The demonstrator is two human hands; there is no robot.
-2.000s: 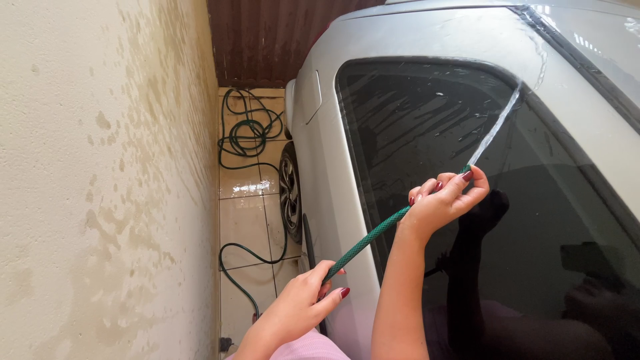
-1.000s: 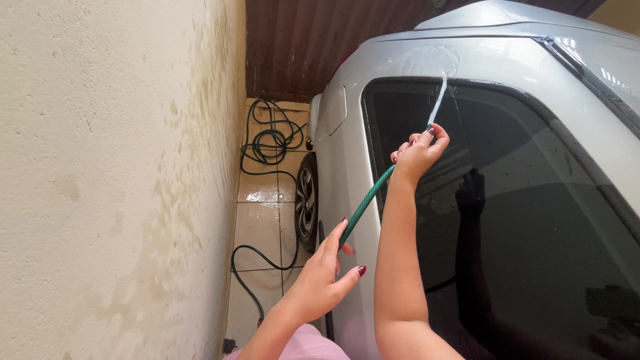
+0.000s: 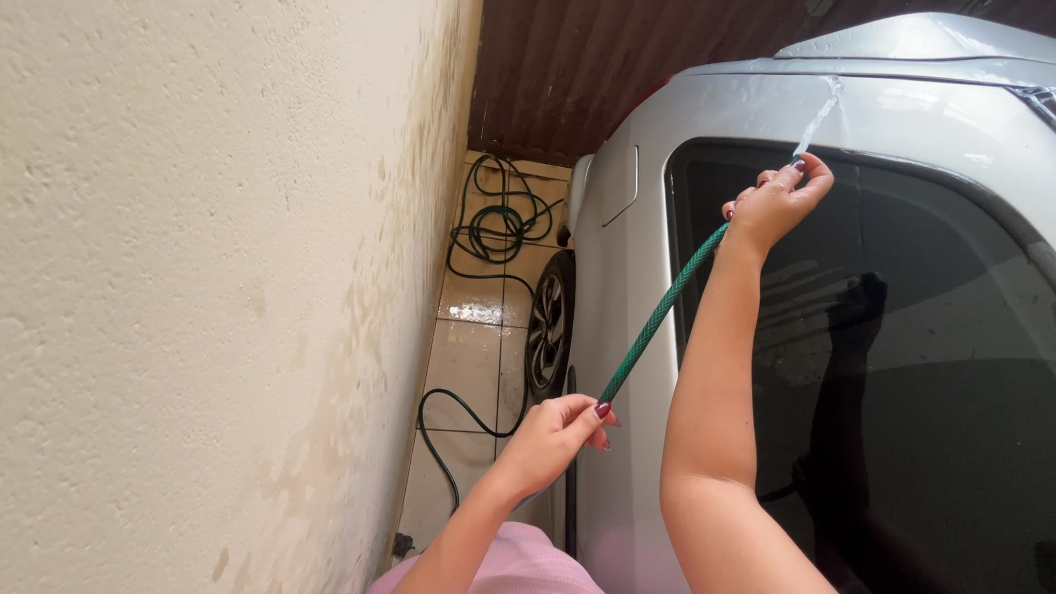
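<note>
A green garden hose [image 3: 660,312] runs slanting up between my two hands. My right hand [image 3: 775,198] grips it close to its outlet, thumb at the tip, in front of the upper edge of the dark side window [image 3: 916,330]. A stream of water [image 3: 817,124] leaves the outlet and strikes the silver car's body [image 3: 726,107] above the glass. Lower and to the left, my left hand [image 3: 561,433] holds the hose between thumb and fingers, beside the car's side. The window mirrors an arm and hand.
On the wet tiled floor [image 3: 462,363] the rest of the hose lies in loose coils [image 3: 495,231] near the car's wheel [image 3: 550,326]. A rough, water-stained wall [image 3: 247,247] borders the narrow passage on the left. A dark red corrugated metal panel [image 3: 553,74] stands at the far end.
The water stream has moved from the window glass onto the silver bodywork above it. My left hand, with its fingers spread a second ago, now has them closed round the hose. The view has shifted.
</note>
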